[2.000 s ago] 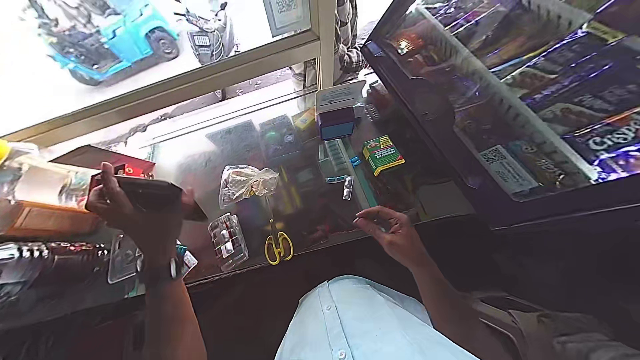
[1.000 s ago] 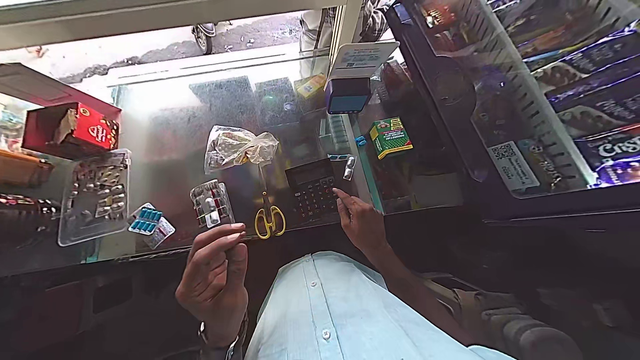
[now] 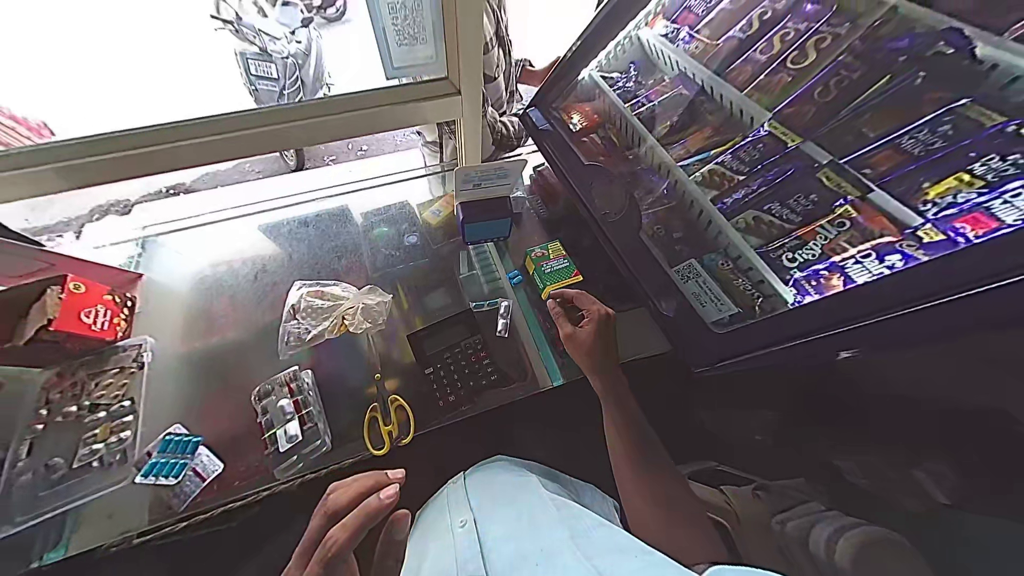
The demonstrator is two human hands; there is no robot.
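My right hand (image 3: 586,332) has its thumb and fingertips at the near corner of a green and yellow box (image 3: 553,269) on the counter; whether they grip it I cannot tell. My left hand (image 3: 352,520) is empty, its fingers apart, below the counter's front edge. A black calculator (image 3: 458,364) lies flat on the glass, left of my right hand. Yellow-handled scissors (image 3: 387,412) lie beside it. Small blister strips (image 3: 502,318) rest just beyond the calculator. A tied clear plastic bag (image 3: 330,310) lies behind the scissors.
At left are a red box (image 3: 92,308), a clear tray of blister packs (image 3: 144,400) and blue capsule strips (image 3: 172,456). A small plastic case (image 3: 292,420) lies near the edge. A payment sound box (image 3: 485,216) stands behind. A chocolate display case (image 3: 712,320) bounds the right; a person (image 3: 496,88) stands outside.
The calculator, in my left hand in the first frame, now lies on the counter. My right hand has moved from the calculator's keys to the green and yellow box.
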